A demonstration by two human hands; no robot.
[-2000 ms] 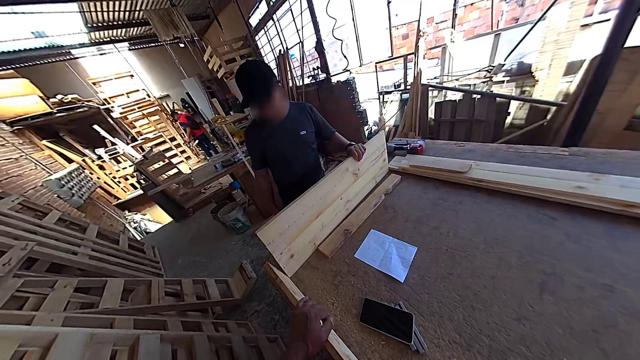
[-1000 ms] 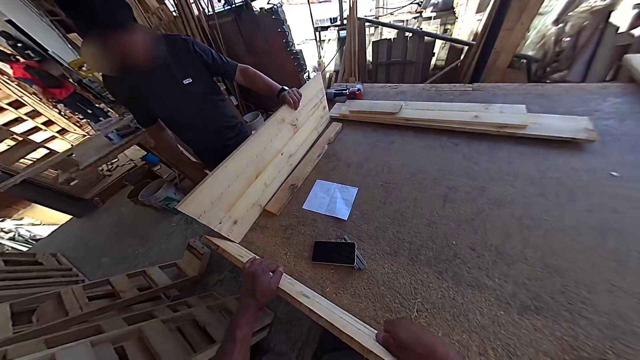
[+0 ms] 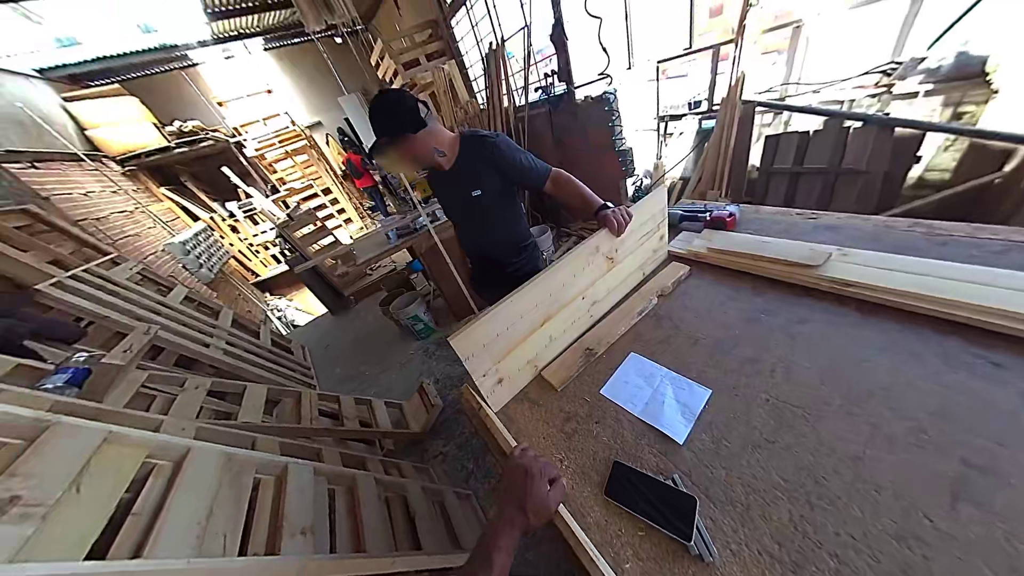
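Note:
My left hand (image 3: 530, 490) grips a narrow wooden board (image 3: 578, 538) that lies along the near left edge of the workbench (image 3: 840, 416). My right hand is out of the frame. Beyond the narrow board, a co-worker (image 3: 488, 200) stands at the bench and holds a wide panel of joined planks (image 3: 568, 296) on edge by its top. A short plank (image 3: 616, 324) lies flat beside the panel. A creased sheet of paper (image 3: 656, 396) lies on the bench, and nearer me a smartphone (image 3: 652, 500) rests partly over some thin metal pieces (image 3: 704, 540).
Stacked boards (image 3: 880, 276) lie at the bench's far right, with a red and black power tool (image 3: 708, 216) behind them. Wooden pallets (image 3: 240, 488) fill the lower left, with a plastic bottle (image 3: 68, 374) on one. Buckets (image 3: 412, 314) stand on the floor beyond.
My right hand, on the near end of the narrow board one second ago, is out of view now. My left hand stays on that board. The view has swung left.

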